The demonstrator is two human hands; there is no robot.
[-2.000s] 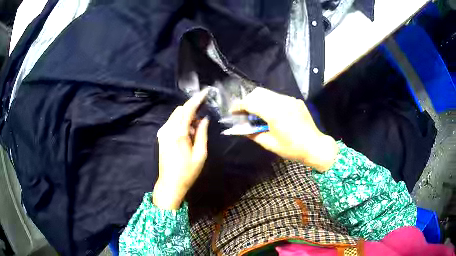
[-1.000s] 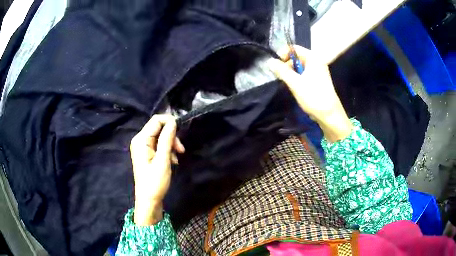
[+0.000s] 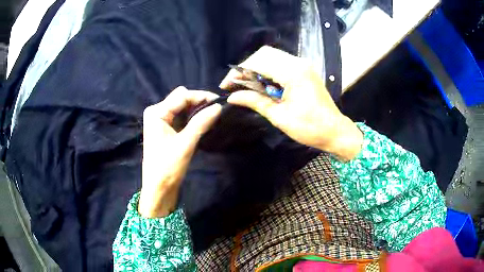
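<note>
A large dark navy denim garment (image 3: 114,143) is spread under both hands and over the lap. My left hand (image 3: 172,138) pinches a folded edge of the cloth between thumb and fingers. My right hand (image 3: 292,101) pinches the same edge beside it, the fingertips of both hands nearly touching. The thread snips (image 3: 273,91) lie in my right hand, with a blue handle part and dark blades pointing left above the edge. The button placket (image 3: 331,53) with pale dots runs down at the upper right. The cloth between my fingertips is partly hidden.
A white tabletop (image 3: 371,45) shows at the upper right. A blue crate (image 3: 451,58) stands beyond it, and another blue piece (image 3: 461,231) shows at the lower right. Pale grey-blue cloth (image 3: 53,53) lies at the upper left. A checked apron (image 3: 297,218) covers the lap.
The hands have come together from holding the opening stretched wide. The opening is now closed up, with its pale inside out of sight. The snips blades now point left.
</note>
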